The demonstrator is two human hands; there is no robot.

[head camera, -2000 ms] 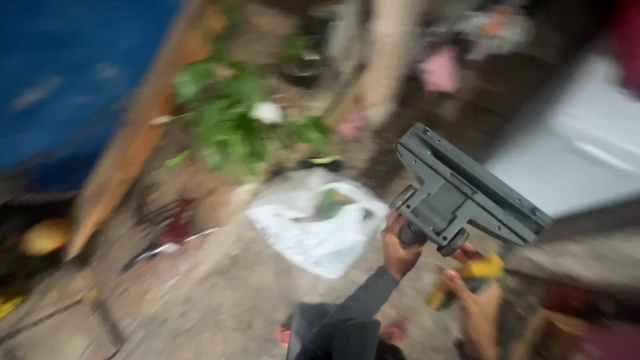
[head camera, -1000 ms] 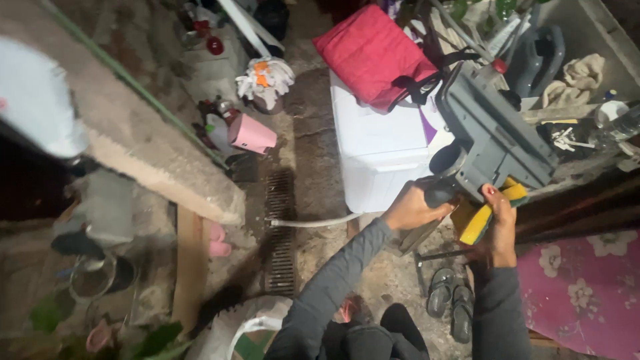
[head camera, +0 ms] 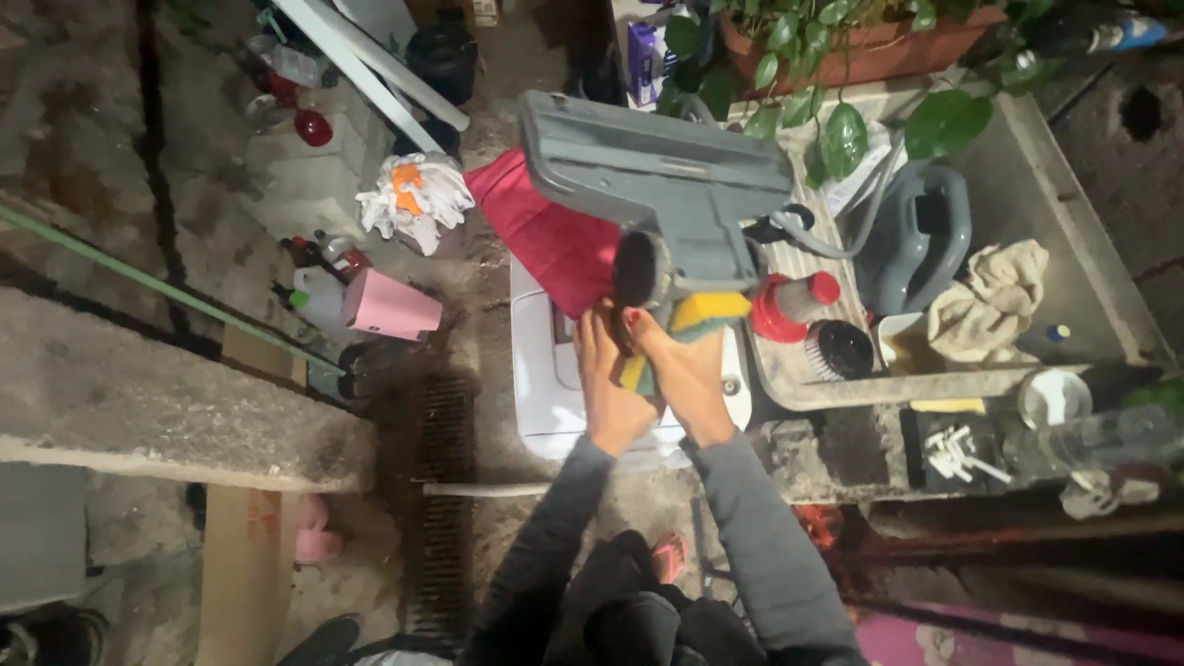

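Observation:
A gray plastic floor-cleaner head (head camera: pixel 666 176), wide and T-shaped with a dark wheel at its neck, is held up in front of me over a red fabric bag (head camera: pixel 555 240) and a white lidded appliance (head camera: pixel 546 388). My left hand (head camera: pixel 615 388) grips near its lower end, beside the dark wheel. In my right hand (head camera: pixel 689 370) is a yellow and green sponge (head camera: pixel 708 314), pressed near the neck of the part. A second yellow bit shows between the hands; whether it belongs to the same sponge I cannot tell. The fingers partly hide the lower end of the part.
On the right, a concrete sink (head camera: pixel 1082 213) holds a gray plastic jug (head camera: pixel 911 240), a rag (head camera: pixel 990 301) and a round brush (head camera: pixel 839 350). A planter (head camera: pixel 869 55) stands behind it. Left lie a mop head (head camera: pixel 416 199), a pink bin (head camera: pixel 393 305) and a floor drain grate (head camera: pixel 444 518).
The view has swung strongly toward the sink. The gray part is turned, its wide end now farther from me, and my two hands have come close together.

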